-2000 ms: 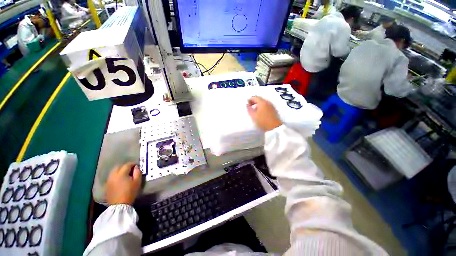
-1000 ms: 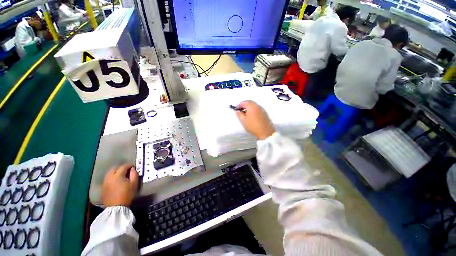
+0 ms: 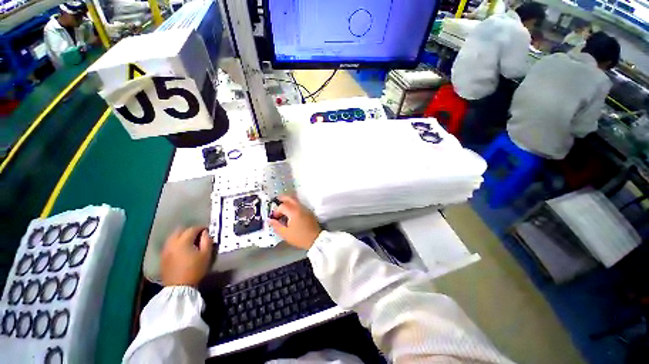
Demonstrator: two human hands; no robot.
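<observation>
The silver fixture base plate (image 3: 228, 238) has a black inspection fixture (image 3: 248, 214) in its middle. My right hand (image 3: 295, 222) is at the plate's right edge, fingers pinched on a small dark ring part (image 3: 275, 207), mostly hidden by the fingers. My left hand (image 3: 186, 256) rests at the plate's left side with fingers slightly apart and nothing seen in it. The right-hand tray stack (image 3: 384, 167) carries black rings (image 3: 428, 133) at its far corner. Whether a ring sits in the fixture is too small to tell.
The keyboard (image 3: 274, 298) and mouse (image 3: 393, 243) lie in front. The camera head box (image 3: 160, 99) marked 05 overhangs the left rear. The monitor (image 3: 349, 28) stands behind. A tray of rings (image 3: 50, 277) lies left on the green belt. A spare block (image 3: 214, 157) and loose ring (image 3: 235, 153) lie behind the plate.
My right hand took a ring from the right stack and moved left and down to the plate. Fewer rings show on that stack. My left hand stays beside the plate. The view has shifted slightly.
</observation>
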